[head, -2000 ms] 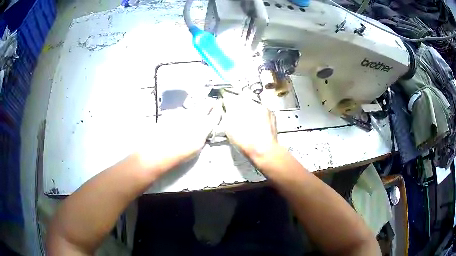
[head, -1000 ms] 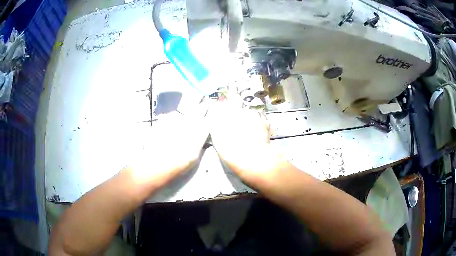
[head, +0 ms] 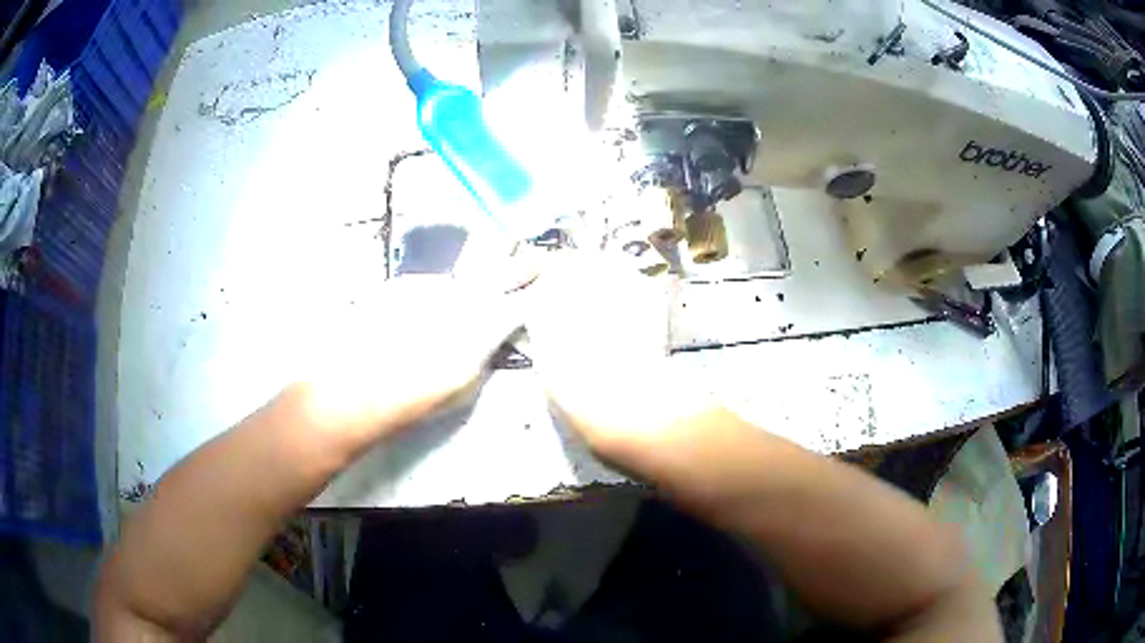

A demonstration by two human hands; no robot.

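The off-white brother sewing machine (head: 804, 101) stands across the table, its needle area washed out by the blue lamp (head: 477, 151). My left hand (head: 427, 320) lies on the table just in front of and left of the needle area, its fingers lost in glare. My right hand (head: 609, 352) lies close beside it, also washed out, below the brass-coloured ribbed part (head: 707, 236). The fingertips of both hands are near the needle. Any cloth under or between the hands cannot be told from the glare.
The chipped white table (head: 188, 302) has its front edge near my forearms. A blue lattice crate (head: 50, 415) with pale pieces (head: 19, 189) is at the left. Fabric piles (head: 1124, 276) lie at the right. An orange-brown tray rim (head: 1055, 528) and pale cloth (head: 986, 502) are at the lower right.
The view has shifted, so the machine sits farther right than two seconds ago and the lamp farther left. Both hands remain close together in front of the needle, with more glare over them.
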